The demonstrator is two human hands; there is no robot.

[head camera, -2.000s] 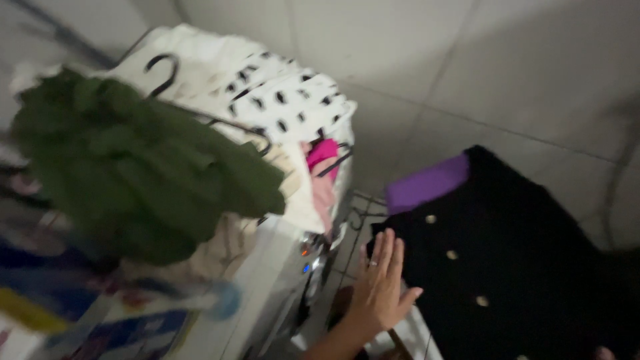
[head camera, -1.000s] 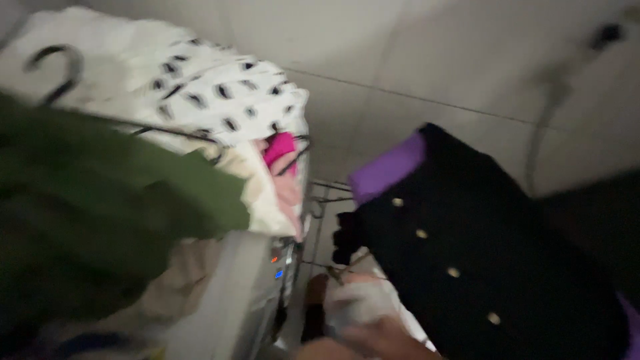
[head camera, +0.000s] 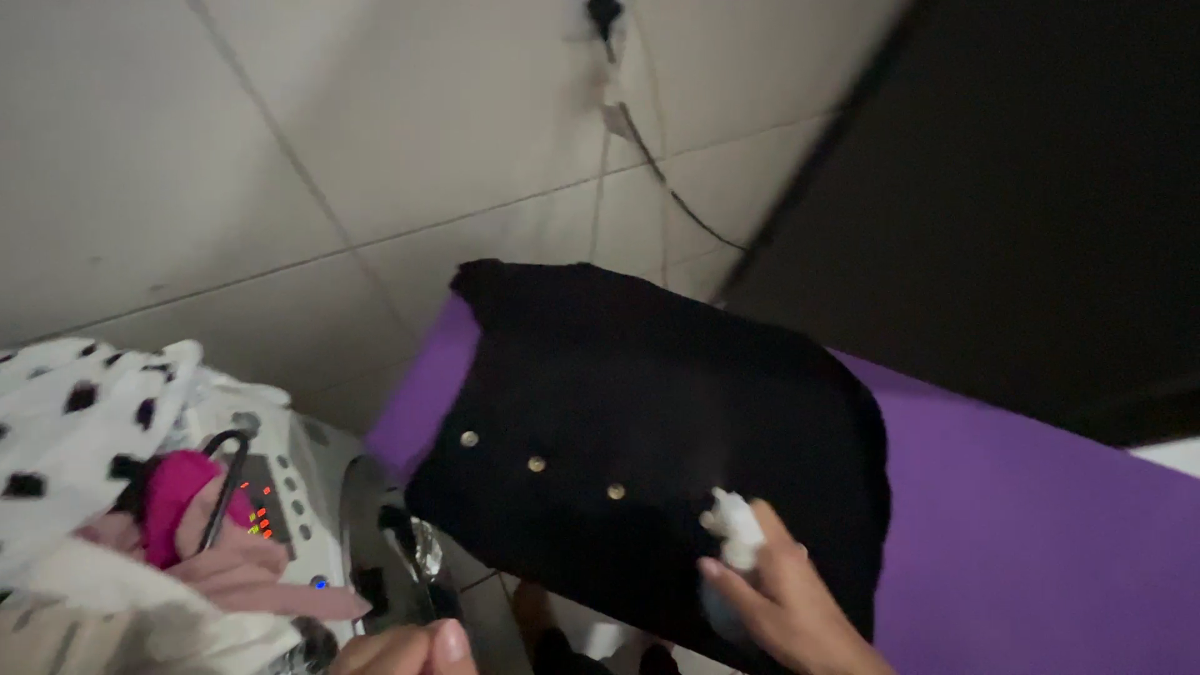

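Note:
My right hand [head camera: 787, 591] grips a spray bottle with a white trigger head [head camera: 736, 530], held over a black garment [head camera: 656, 375] with a row of metallic buttons. The garment lies on a purple-covered ironing board [head camera: 1031, 506], whose purple narrow end shows at its left. At the lower edge, my left hand [head camera: 412, 652] is partly cut off by the frame, fingers curled; whether it holds anything cannot be seen.
At left a washing machine [head camera: 323, 506] with lit indicators bears a black-spotted white cloth [head camera: 84, 403], pink cloths [head camera: 178, 506] and a hanger [head camera: 230, 478]. A plug [head camera: 605, 14] and cable are on the tiled wall. A dark panel [head camera: 994, 225] stands at right.
The view has swung right. The spray bottle now shows in my right hand over the black garment. My left hand has come into view at the bottom.

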